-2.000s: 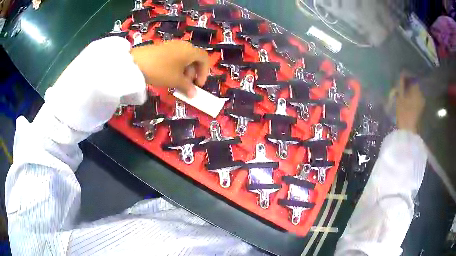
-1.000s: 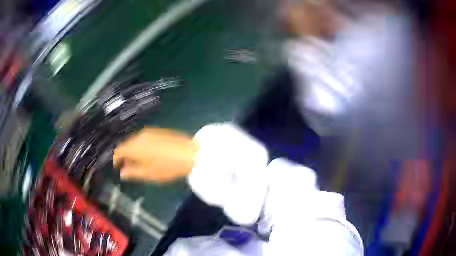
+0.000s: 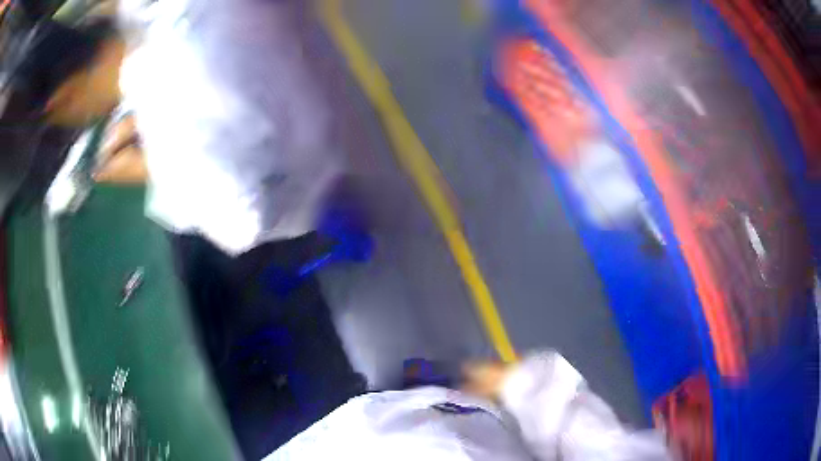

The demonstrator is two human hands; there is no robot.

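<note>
The picture is blurred by motion. My right hand [image 3: 486,377] is small and blurred at the bottom centre, at the end of its white sleeve, beside the front of my smock. I cannot tell its finger pose or whether it holds anything. My left hand is not in view. An orange-red tray [image 3: 675,171] with a dark, glinting load lies on a blue rack [image 3: 644,311] on the right. A smaller orange-red piece [image 3: 547,94] with a whitish patch [image 3: 608,185] is on the rack's near side.
Another person in a white smock [image 3: 234,117] is at upper left, with hands at the green bench [image 3: 148,333]. Blurred shiny clips [image 3: 119,419] lie on the bench at lower left. A grey aisle with a yellow line [image 3: 423,180] runs between bench and rack.
The view has swung right from the tray on the bench to the aisle and rack. The white slip seen in my left hand earlier is out of view. My right hand is now low, near my body.
</note>
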